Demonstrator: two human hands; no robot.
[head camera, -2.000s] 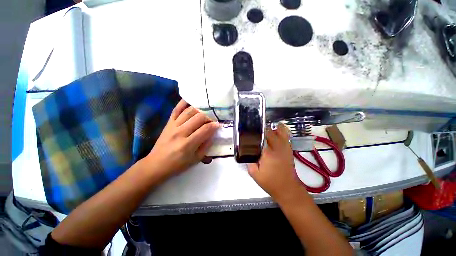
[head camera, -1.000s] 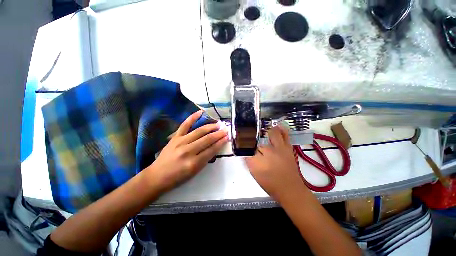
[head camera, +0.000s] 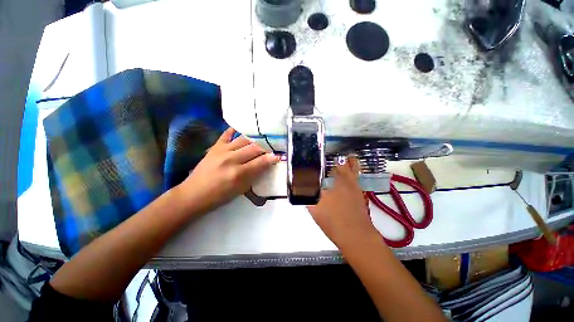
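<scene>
A plaid panel (head camera: 104, 151) in blue, tan and black lies on the white table left of the needle area, with a raised fold beside my left hand. My left hand (head camera: 230, 165) lies on the panel's right edge, its fingertips pointing at the needle area. My right hand (head camera: 340, 198) is at the right of the needle area, its fingertips partly hidden by the machine's shiny front part (head camera: 306, 157); what they touch cannot be seen. The white sewing machine head (head camera: 403, 88) stands above both hands. Red-handled scissors (head camera: 427, 217) lie right of my right hand, blades hidden.
A small brown block (head camera: 423, 177) lies behind the scissors. A wooden-handled tool (head camera: 539, 221) is at the table's right end. White pieces with dark edges (head camera: 497, 295) and cardboard boxes (head camera: 484, 267) are below right, near a red item (head camera: 535, 251).
The panel's right part has bunched into a more raised fold beside my left hand, and less of it reaches the needle area. My right hand has hardly moved. The view has shifted slightly.
</scene>
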